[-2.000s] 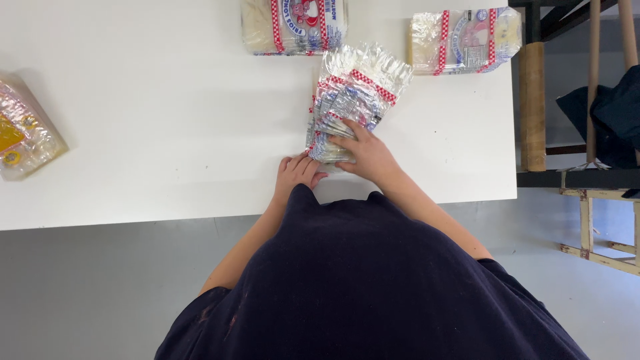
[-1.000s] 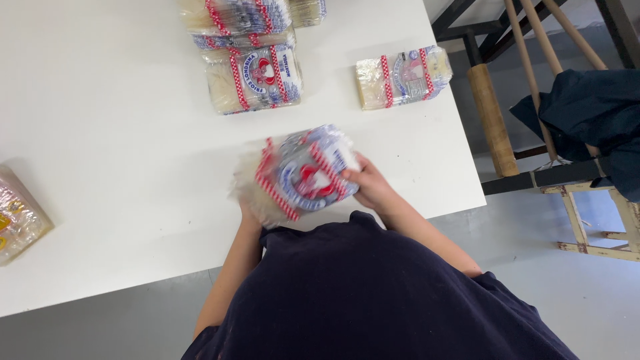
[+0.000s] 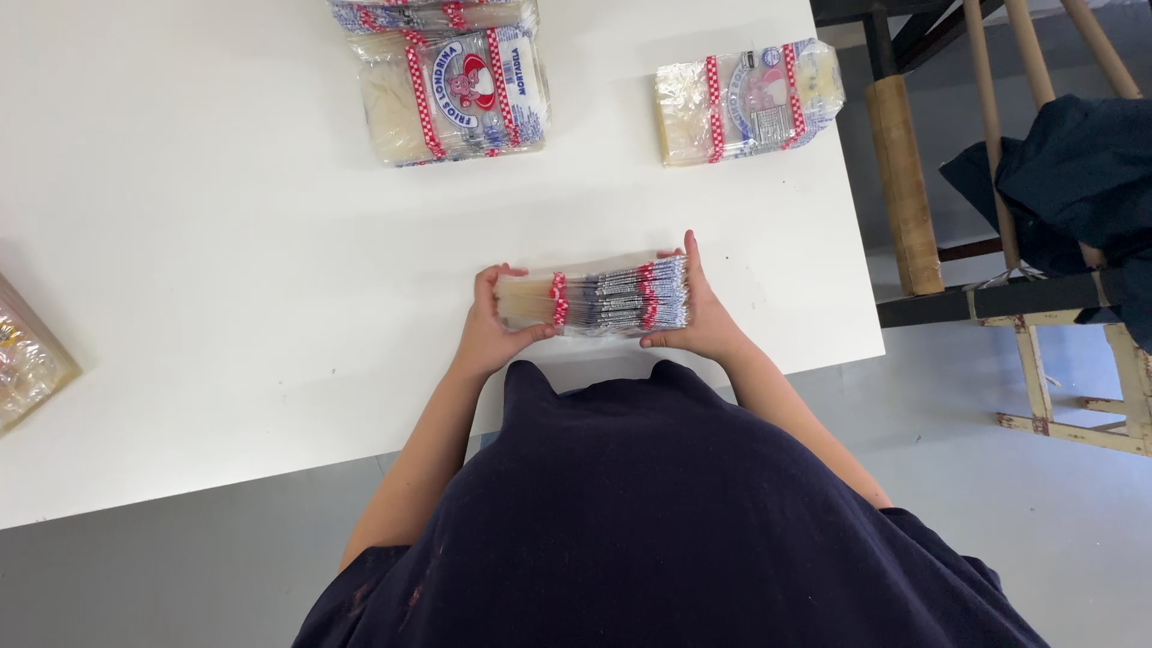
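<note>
Between my two hands is a bundle of printed clear plastic bags (image 3: 594,297), stood on edge so that its many folded edges face up. My left hand (image 3: 495,324) grips the pale end of the bundle, thumb on the near side. At the printed end, my right hand (image 3: 700,310) presses its palm against the blue and silver edges, with a finger pointing away from me. Beyond the bundle lies a stack of similar bags (image 3: 454,94) with red checked bands. Another bundle of bags (image 3: 749,103) rests near the right edge of the table.
The white table (image 3: 225,270) has its near edge by my body. A bundle of bags with yellow print (image 3: 27,355) lies at the far left. Right of the table are a dark metal frame with a cardboard-like roll (image 3: 904,184), wooden poles, dark cloth (image 3: 1080,180) and a worn stool (image 3: 1071,378).
The bags were fanned out under my hands, then lifted and tilted with the print showing. Now they are squared into an upright bundle between both hands. The view has shifted.
</note>
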